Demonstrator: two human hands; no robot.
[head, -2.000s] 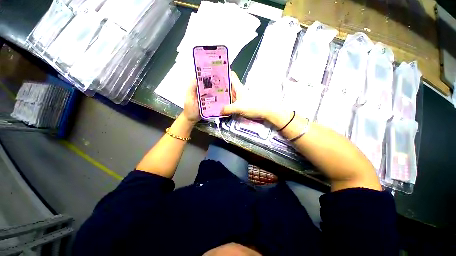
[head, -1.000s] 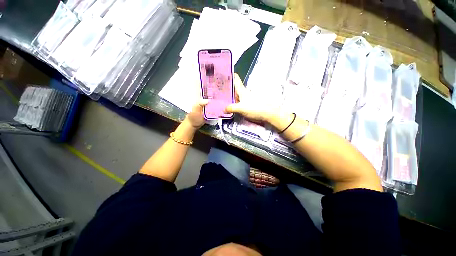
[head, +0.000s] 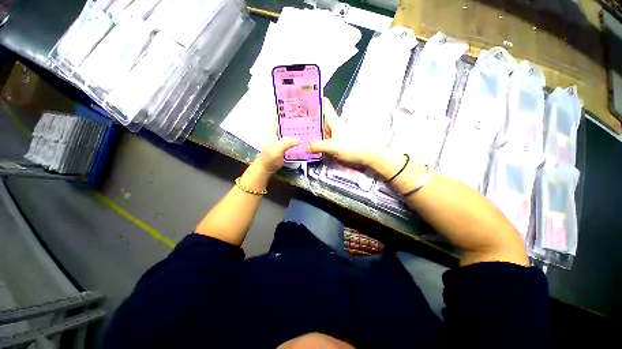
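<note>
A smartphone [head: 299, 109] with a bright pink-white screen and a keyboard showing is held upright in both hands. My left hand [head: 274, 154] holds its lower left side, the thumb over the lower screen. My right hand [head: 341, 146] holds its right side, with its thumb on the lower screen and fingers partly hidden behind it. A thin white cord [head: 305, 176] hangs from its lower end. Behind the phone lies a pile of flat white sleeves [head: 310, 41]. To the right, a clear tray [head: 565, 260] holds two rows of phones in white translucent sleeves.
Stacked clear trays of white sleeves [head: 179, 123] stand at the far left of the green bench [head: 228, 93]. A blue crate [head: 102, 153] with grey trays is on the floor at left. A yellow-brown board [head: 477, 24] lies behind the tray. A metal frame [head: 51, 317] is at lower left.
The phone screen now shows a keyboard. My left hand has shifted inward, its thumb now over the lower screen. The view has moved slightly.
</note>
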